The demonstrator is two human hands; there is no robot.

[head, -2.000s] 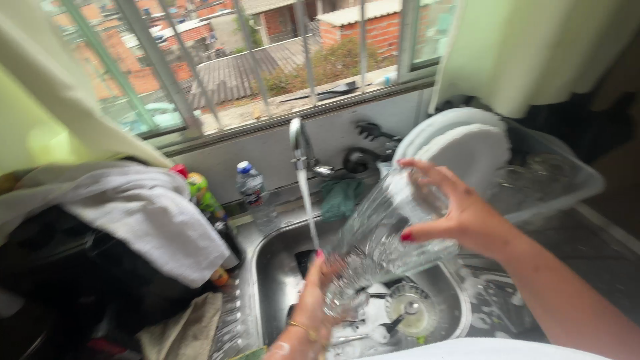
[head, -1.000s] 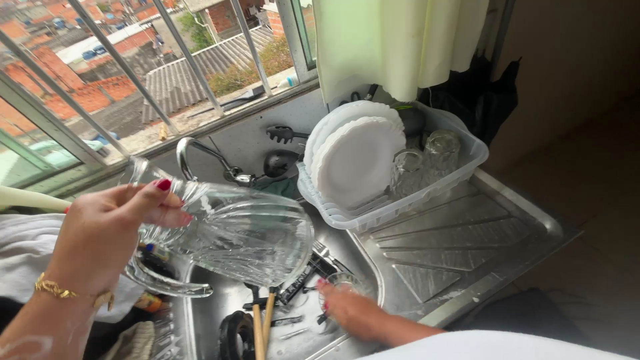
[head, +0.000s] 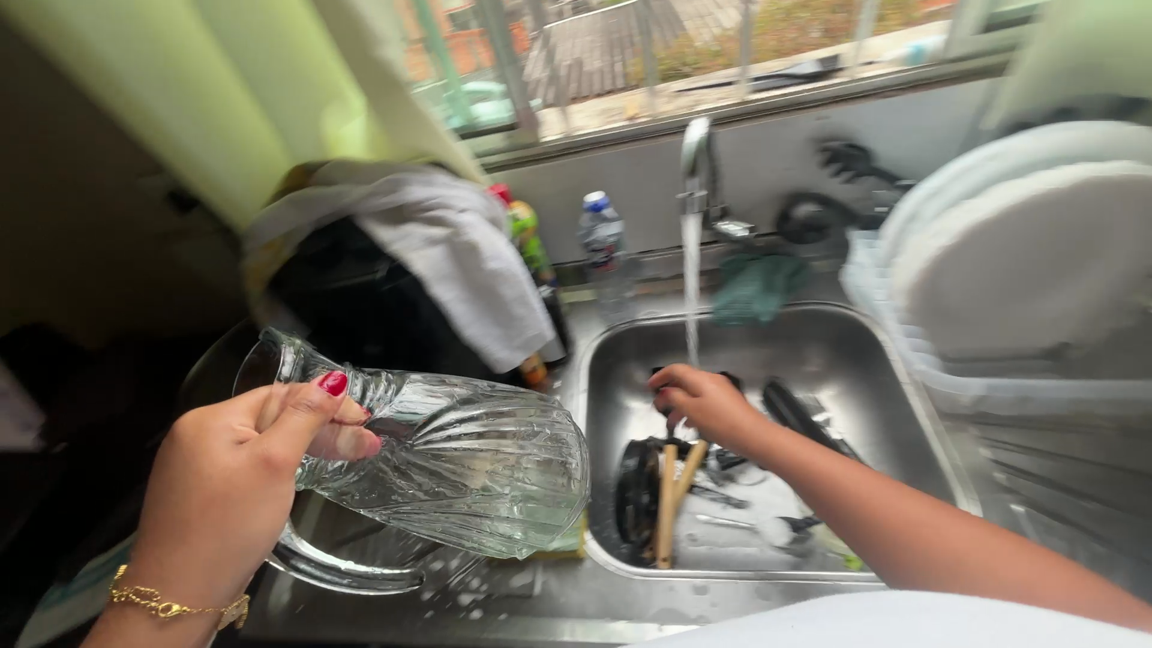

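Observation:
My left hand [head: 261, 441] is closed around the neck of a ribbed clear glass pitcher [head: 477, 450], held tilted on its side left of the sink, its curved handle pointing down. Water runs from the chrome faucet [head: 695, 180] into the steel sink [head: 864, 378]. Under the stream, my right hand [head: 706, 405] reaches into the sink at some dark items; whether its fingers grip one cannot be told. Near it lie two wooden handles [head: 668, 504], a black round item [head: 637, 490] and several wet utensils.
A translucent dish rack [head: 1017, 387] with white plates [head: 1026, 261] stands right of the sink. Behind the sink are a plastic bottle [head: 603, 238], a green cloth [head: 760, 286] and black utensils [head: 855, 162]. A white cloth [head: 450, 252] drapes over a dark object at left.
My right hand has moved from the sink's right part to under the faucet. Two seconds ago both hands were at the pitcher; now only the left holds it. The view has swung back left.

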